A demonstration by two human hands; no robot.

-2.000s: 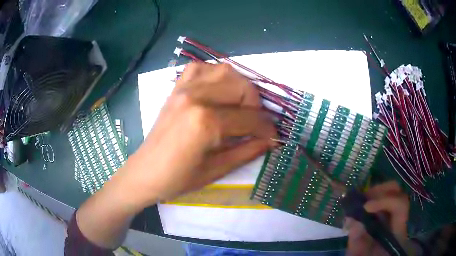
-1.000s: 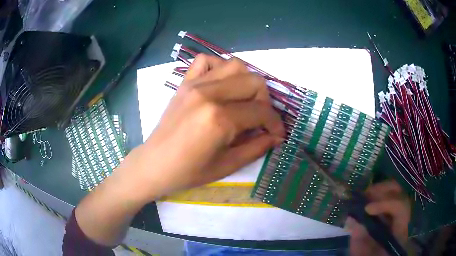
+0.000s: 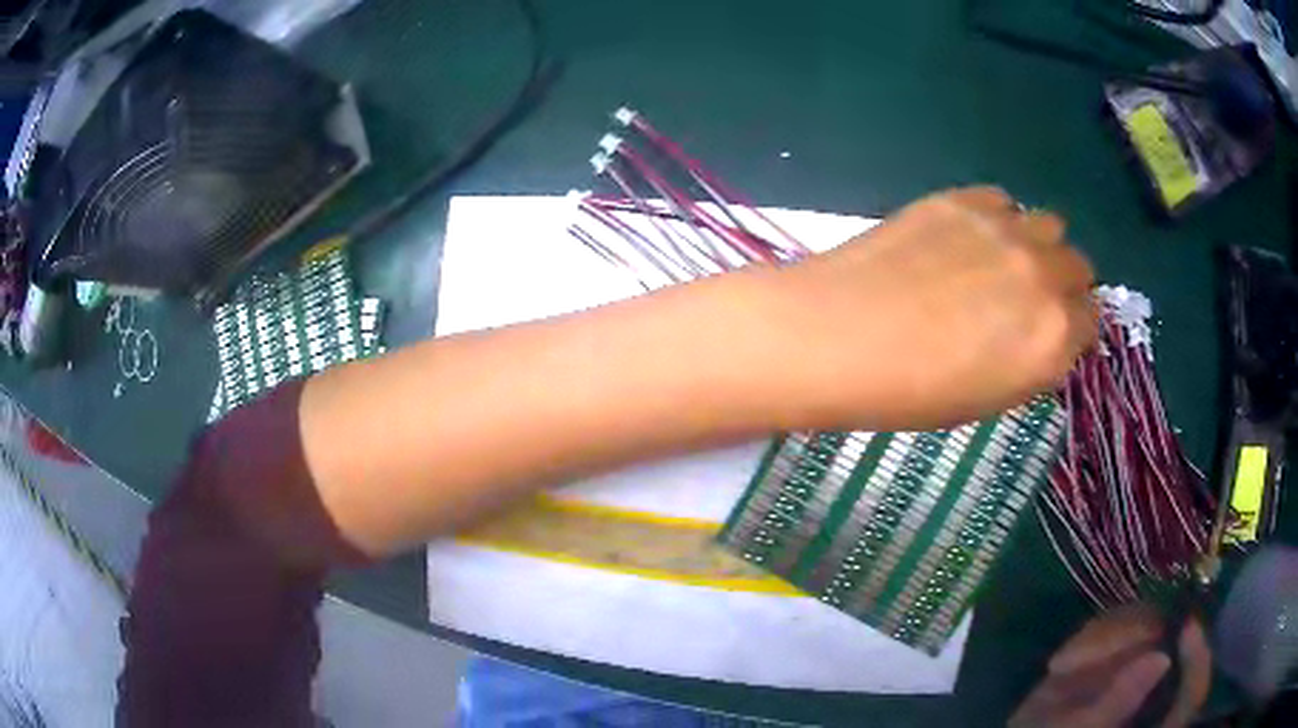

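My left hand (image 3: 982, 313) is stretched across the green PCB panel (image 3: 890, 526), with its fingertips hidden at the near-left side of the heap of red-and-black connector leads (image 3: 1132, 469). Whether it grips a lead cannot be seen. My right hand (image 3: 1117, 668) is at the lower right, partly cut off, around the dark handle of the soldering iron (image 3: 1207, 569), whose tip points up beside the heap. Attached leads (image 3: 698, 199) with white plugs fan out beyond my left forearm; their panel ends are hidden.
The panel lies on a white sheet (image 3: 570, 626) with a yellow-edged amber strip (image 3: 612, 543). A black fan (image 3: 185, 157) and spare PCB panels (image 3: 292, 327) are at left. Thin wire rings (image 3: 138, 353) lie near the fan. Dark objects with yellow labels (image 3: 1160, 150) are at right.
My left hand has moved right from the attached leads to the loose heap. My right hand and iron have moved down and right, off the panel. The view has shifted.
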